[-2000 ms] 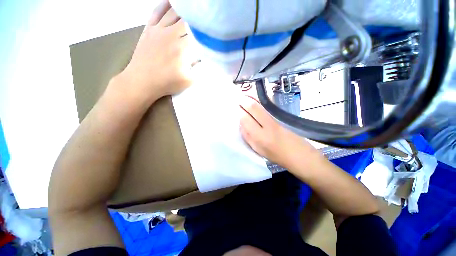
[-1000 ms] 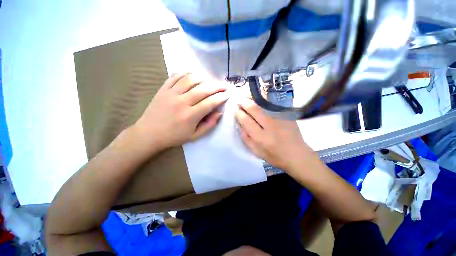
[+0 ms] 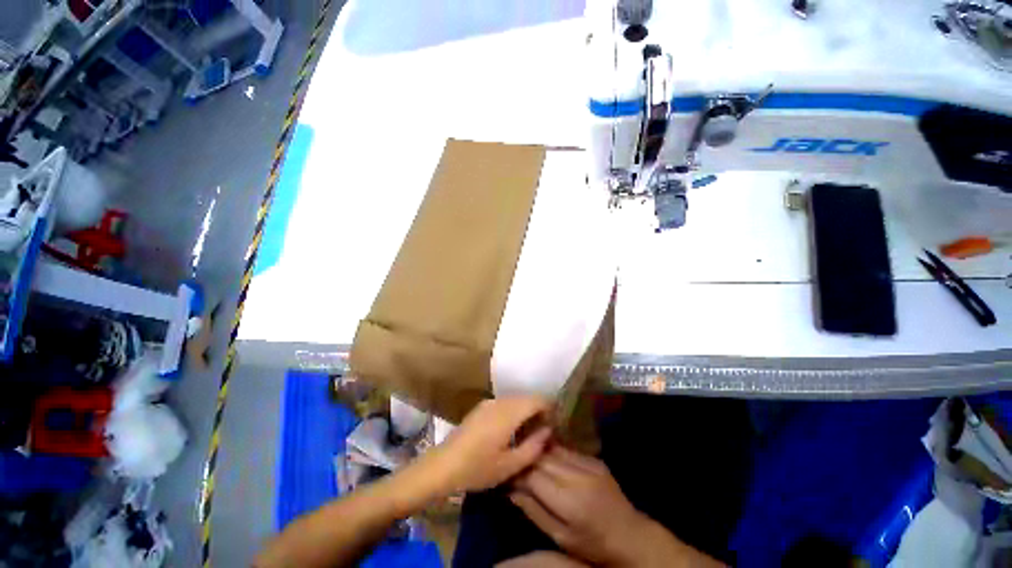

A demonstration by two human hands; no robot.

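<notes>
The tan panel (image 3: 461, 233) lies on the white table left of the needle area, and its near end hangs over the front edge. The white panel (image 3: 544, 300) lies along its right side, with a tan edge showing beside it near the table's edge. My left hand (image 3: 499, 444) and my right hand (image 3: 572, 499) are close together below the table edge, fingers pinching the near end of the cloth. Which layers each holds is partly hidden. The sewing machine (image 3: 821, 139) stands at the back right, its presser foot (image 3: 627, 198) beyond the white panel.
A black phone (image 3: 852, 261), thread snips (image 3: 957, 288) and an orange-handled tool (image 3: 967, 247) lie on the table at the right. A tape scale (image 3: 777, 377) runs along the front edge. Blue containers (image 3: 311, 444) with crumpled cloth are below. Other workstations stand left.
My hands have moved from beside the needle down to the cloth's near end, below the table edge. The view has shifted, showing the whole machine front and the floor at left.
</notes>
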